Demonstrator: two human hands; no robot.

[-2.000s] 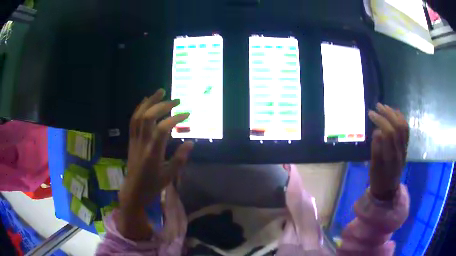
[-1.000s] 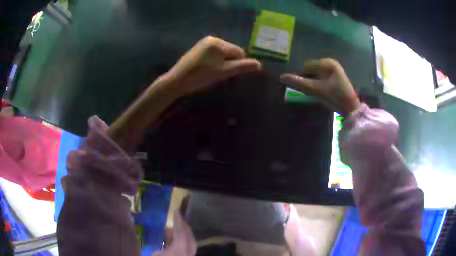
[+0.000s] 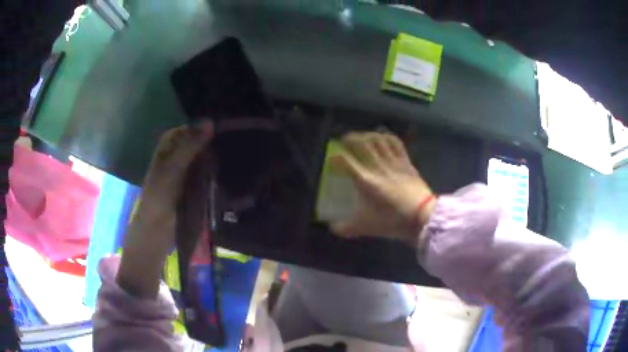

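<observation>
My left hand is closed on a dark smartphone that is tilted on edge and reaches past the mat's near edge. My right hand holds a lime green packet with a white label over the dark mat. A dark phone-shaped slab lies angled beyond my left hand. A smartphone with a lit screen lies at the right, partly hidden by my right sleeve. A small stack of green packets lies at the back.
White papers lie at the far right. A pink cloth or bag is at the left. Below the near edge is a blue surface with green packets, and a blue crate is at the lower right. A dark slab stands at the far left.
My left hand has moved left and down and now holds a phone. My right hand has moved left and down onto a green packet. The angled dark slab now shows at the back left.
</observation>
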